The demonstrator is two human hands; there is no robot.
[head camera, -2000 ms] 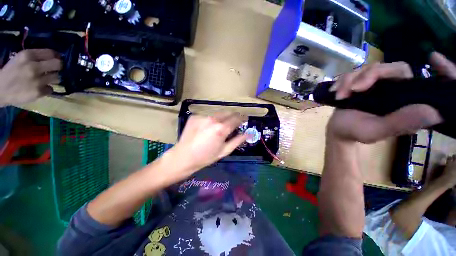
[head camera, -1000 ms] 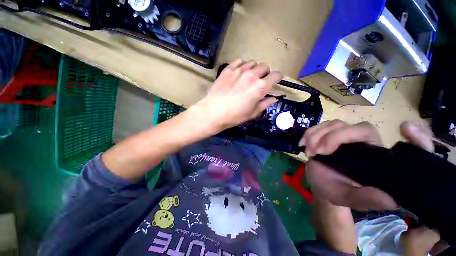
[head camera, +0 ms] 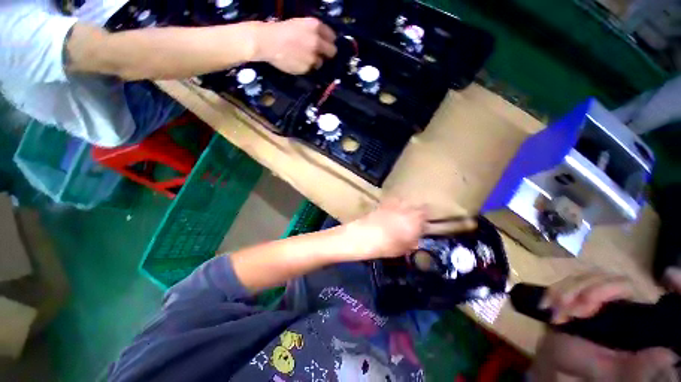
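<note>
A black plastic housing [head camera: 485, 280] lies at the bench's front edge, with a white round disc [head camera: 463, 260] and a round hole inside. My left hand [head camera: 399, 227] holds it at its handle edge, fingers near the handle slot. My right hand [head camera: 586, 298], blurred and partly cut off by the lower right edge, grips a thick black electric screwdriver [head camera: 620, 322]. The screwdriver's front end points left, just right of the housing; its thin bit cannot be made out.
A blue and silver screw feeder [head camera: 575, 175] stands behind the housing. Rows of black housings [head camera: 373, 104] with white discs lie at upper left on the cardboard [head camera: 455, 160]. Another person's hand [head camera: 297, 45] reaches over them. A green crate [head camera: 190, 224] and red stool [head camera: 149, 160] stand at left.
The view has turned and shifted, showing more housings and the neighbour's arm. My left hand stays on the housing. My right hand has kept the screwdriver, now lower right.
</note>
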